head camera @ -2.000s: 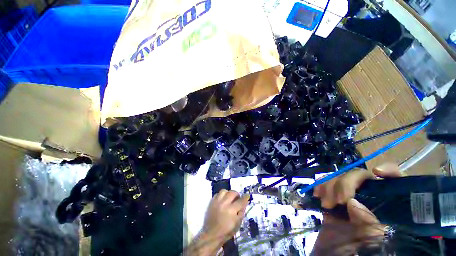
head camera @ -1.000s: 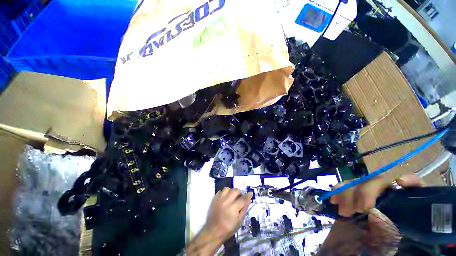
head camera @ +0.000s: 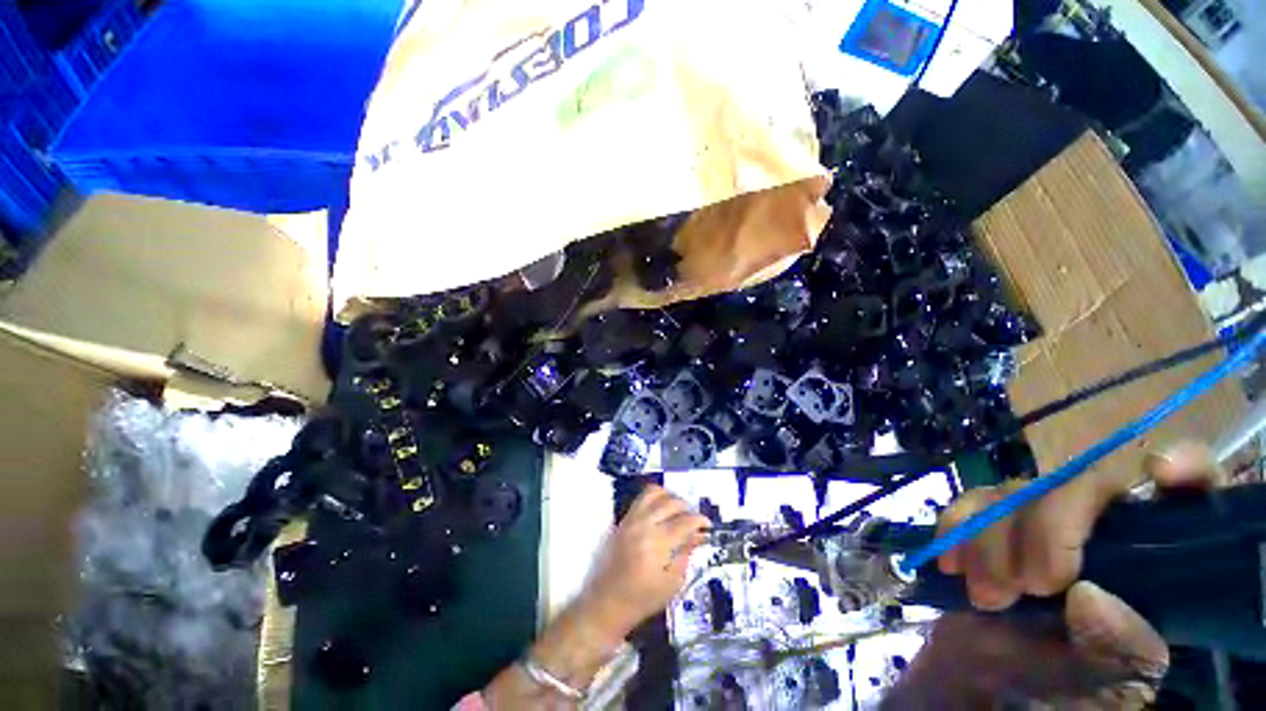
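Observation:
White plates with dark centre parts (head camera: 778, 600) lie in close rows on the dark assembly tray at the lower middle. My right hand (head camera: 1034, 549) is wrapped around the dark power screwdriver (head camera: 1180, 563), which lies nearly level. Its silvery metal tip (head camera: 840, 567) points left over the upper plates. A bright blue hose (head camera: 1097, 447) runs from the tip up to the right. My left hand (head camera: 653, 556) is at the upper left edge of the plates, fingers bunched near the tip; whether it grips a part cannot be told.
A large heap of black plastic housings (head camera: 889, 313) lies behind the plates, below a printed paper sack (head camera: 597, 153). Cardboard boxes (head camera: 181, 292) and clear plastic (head camera: 181, 542) are at the left, cardboard (head camera: 1097, 278) at the right. A blue crate (head camera: 236, 97) is at upper left.
The view has shifted, so the scene sits further right. The screwdriver tip has drawn slightly away to the right of my left hand. More of the plates and my left wrist show.

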